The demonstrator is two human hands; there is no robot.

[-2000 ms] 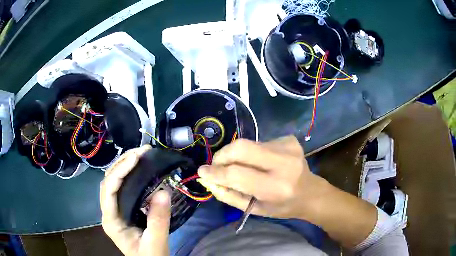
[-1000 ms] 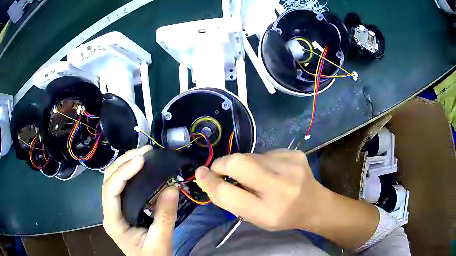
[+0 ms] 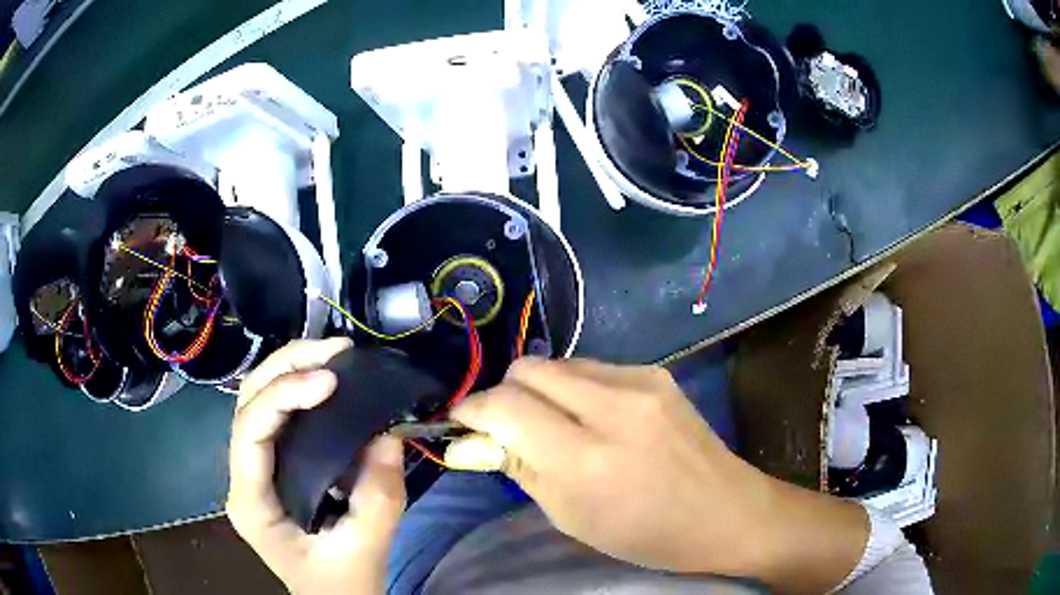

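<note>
My left hand holds the black camera head shell above my lap, its thumb at the shell's opening. My right hand holds thin metal tweezers, their tips at the opening by my left thumb. Red and orange wires run from the base housing behind to the shell. The circuit board inside the shell is mostly hidden. The base housing is an open black bowl with a white rim, a silvery motor and a yellow ring.
Wired units stand at left and another open bowl at upper right, its wires hanging over the bench. A small black head lies beyond. A cardboard box at right holds white-and-black units. White brackets stand behind the bowls.
The tweezers have swung from pointing down below my right hand to lying across at the shell's opening. The shell is tilted, showing less of its inside. The whole view has shifted slightly.
</note>
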